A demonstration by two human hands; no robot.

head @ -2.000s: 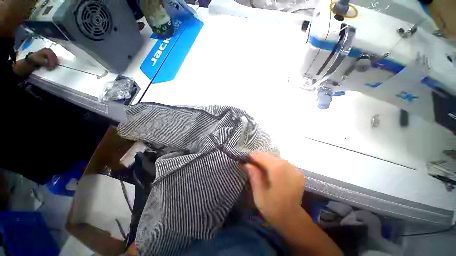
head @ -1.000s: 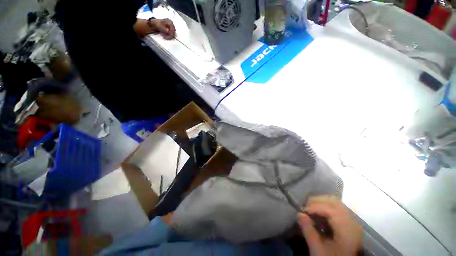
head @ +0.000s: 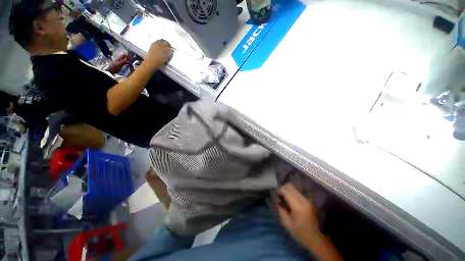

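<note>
The striped garment (head: 214, 163), grey where blurred, is bunched over the front table edge and my lap. Darker bands cross its upper part. My right hand (head: 301, 214) is low at its right edge, below the table edge, with fingers curled. A small dark patch shows between the fingers; blur hides whether it is a tool and whether the fingertips grip the cloth. My left hand is not visible.
The white machine table (head: 326, 102) has a bottle (head: 259, 11) and crumpled clear plastic (head: 213, 74). A person in black (head: 86, 97) sits at left near a grey machine (head: 201, 20). A blue basket (head: 108, 178) and red object (head: 97, 242) stand lower left.
The view has turned left. The garment has shifted off the tabletop towards my lap and now covers most of the cardboard box. My right hand has moved lower, beside the table edge.
</note>
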